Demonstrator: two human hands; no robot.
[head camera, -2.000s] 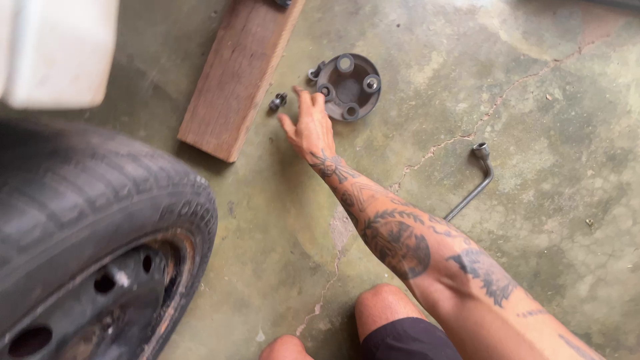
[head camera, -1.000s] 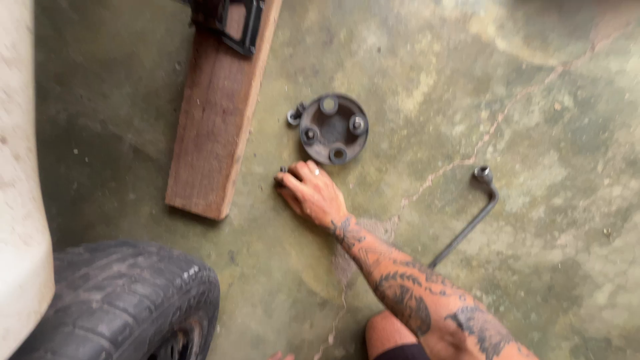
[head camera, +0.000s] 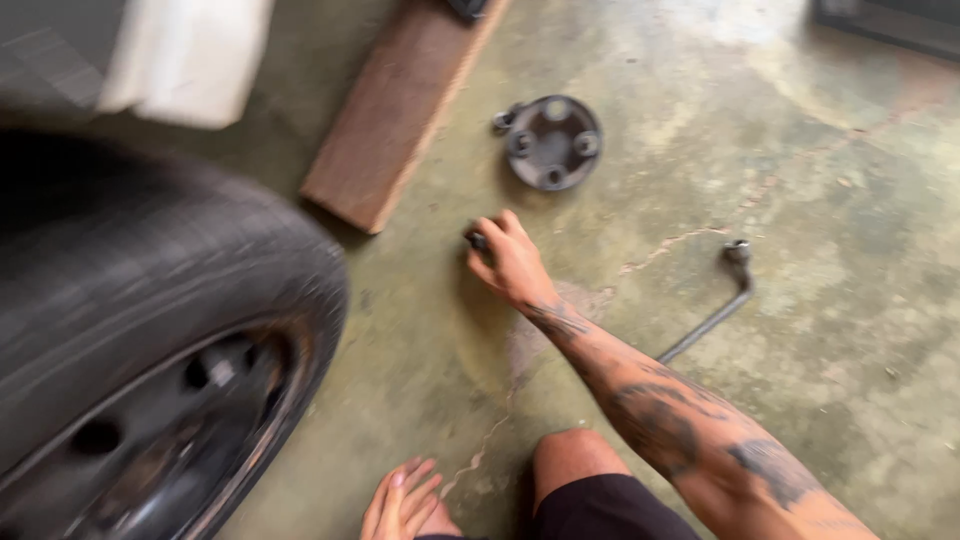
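Between the fingertips of my right hand (head camera: 510, 255), above the concrete floor, is a small dark metal lug bolt (head camera: 475, 240), blurred by motion. Farther up lies a round wheel center cap (head camera: 555, 142) with bolt recesses, and another lug bolt (head camera: 505, 119) rests against its left edge. My left hand (head camera: 401, 499) is low in the view near my knee, its fingers apart and nothing in it. An L-shaped lug wrench (head camera: 709, 324) lies to the right of my right forearm, which hides its lower end.
A car wheel with a black tire (head camera: 172, 247) and rusty steel rim (head camera: 281, 405) fills the left side. Above it hangs a pale body panel (head camera: 187, 67). A thick wooden plank (head camera: 390, 112) carries a dark metal object (head camera: 469, 7). A dark flat object (head camera: 892, 26) lies at the upper right.
My right hand has moved away from the center cap, with the small bolt in its fingers. My left hand has come into view at the bottom. The view has shifted.
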